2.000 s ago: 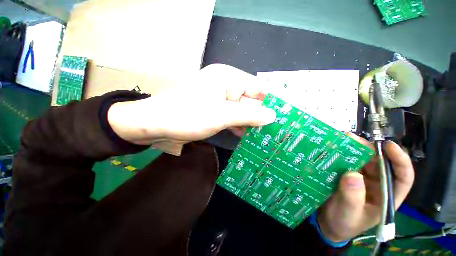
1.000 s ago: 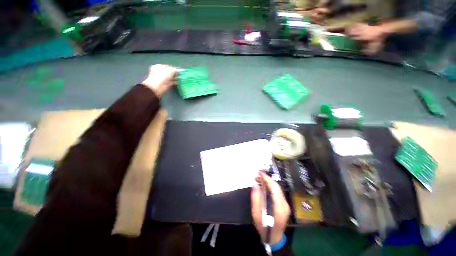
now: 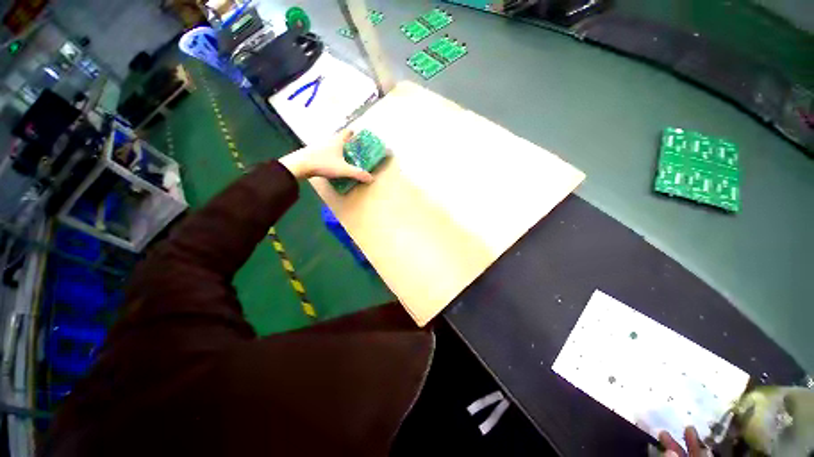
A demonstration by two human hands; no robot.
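Observation:
My left hand (image 3: 326,163) is at the outer left edge of the cardboard sheet (image 3: 446,196), with its fingers around a green circuit board (image 3: 365,150). Whether the board still rests on the sheet or is lifted I cannot tell. My right hand (image 3: 680,444) is cut off by the bottom edge; only fingertips show, over the lower edge of the white work sheet (image 3: 650,361). What it holds is not visible. The yellowish solder cup (image 3: 775,419) is beside the white sheet at the lower right, blurred.
The green conveyor (image 3: 571,116) runs behind, bearing one board panel (image 3: 699,170) at the right and several boards further left. Blue side cutters (image 3: 307,91) lie on a white sheet beyond the cardboard. The black mat (image 3: 535,303) lies between cardboard and white work sheet.
The view has turned left. My left hand has moved from a board on the conveyor to the board at the cardboard's left edge. My right hand is now mostly out of view.

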